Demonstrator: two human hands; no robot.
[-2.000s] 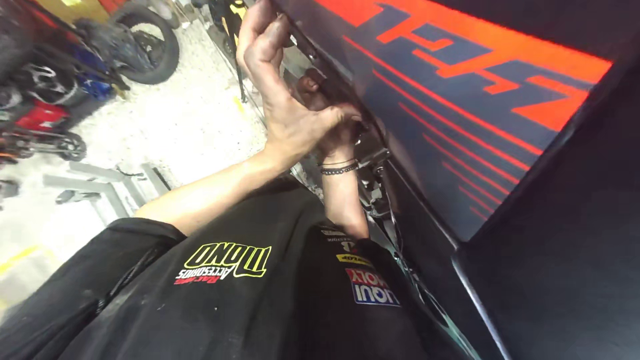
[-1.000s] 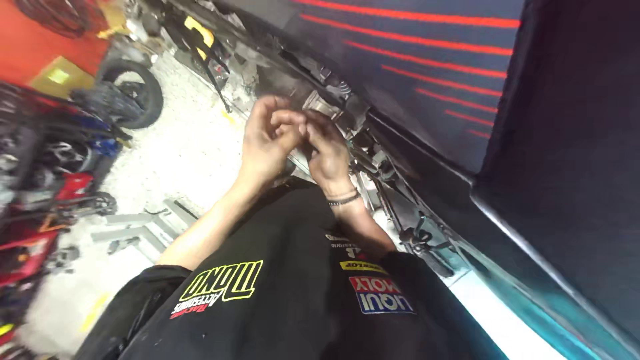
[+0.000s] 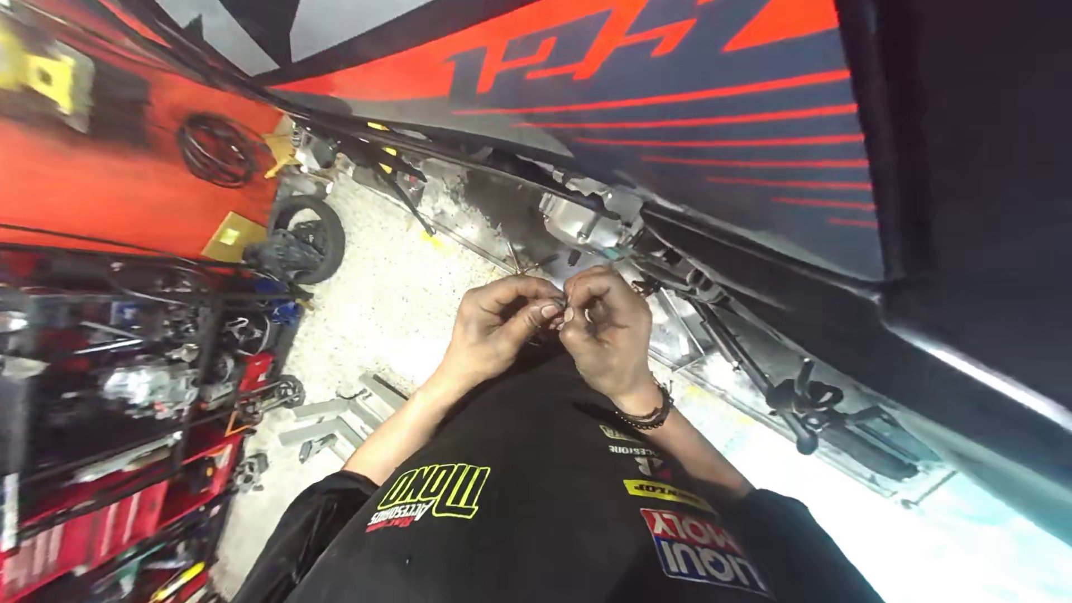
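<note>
My left hand [image 3: 502,327] and my right hand [image 3: 609,335] meet fingertip to fingertip in front of my chest. Pinched between them is a small dark part, too small to name. A bracelet [image 3: 647,412] circles my right wrist. Just beyond my hands lies the metal engine cover [image 3: 586,222] of a motorcycle, under its orange and dark blue fairing panel [image 3: 712,134]. The palms and some fingers are partly hidden.
A kickstand [image 3: 729,339] and a foot peg [image 3: 806,402] stick out low on the motorcycle at right. At left stand a shelf rack [image 3: 109,343] full of parts and a loose wheel [image 3: 314,239]. Grey metal pieces [image 3: 343,423] lie on the floor.
Two seconds ago my hands were up against the motorcycle, one reaching over the other. Now they are drawn back from it, fingertips together. The view has shifted strongly.
</note>
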